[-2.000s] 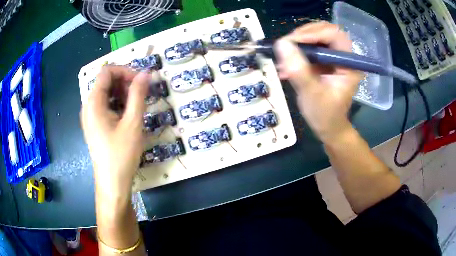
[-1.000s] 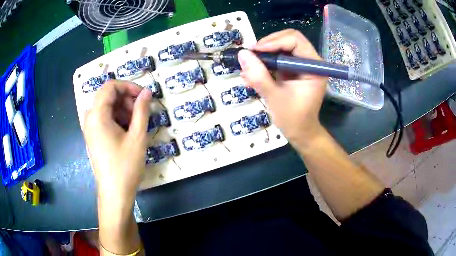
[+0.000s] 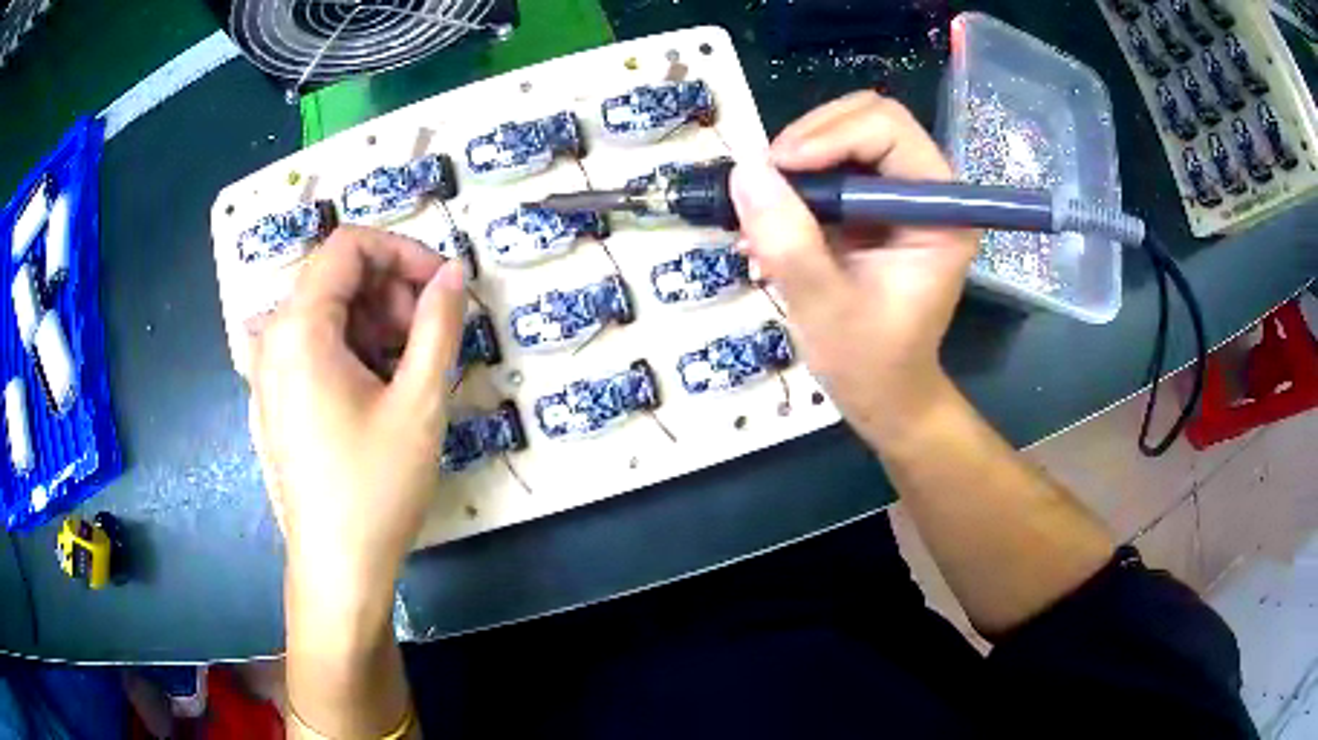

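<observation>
My right hand (image 3: pixel 867 260) is closed around the dark handle of a soldering iron (image 3: pixel 925 203). The iron points left, its tip over an assembly (image 3: pixel 542 231) in the second row; contact cannot be told. My left hand (image 3: pixel 354 376) is over the left part of the cream fixture plate (image 3: pixel 636 460), thumb and forefinger close together beside a partly covered assembly. Anything thin between these fingertips is too small to tell. Several black and silver assemblies sit in rows on the plate, some with thin reddish lead wires. My hands hide some of them.
A round fan (image 3: pixel 354 32) stands behind the plate. A clear tub (image 3: pixel 1034 174) with silvery bits is at the right, beside the iron's cord. A second tray (image 3: pixel 1221 116) is far right. A blue tray (image 3: pixel 90 419) with white parts and a yellow-and-black item (image 3: pixel 87 551) are at the left.
Over the two seconds the iron has moved left and down from the back row to the second row. My left hand has shifted slightly right and down over the plate.
</observation>
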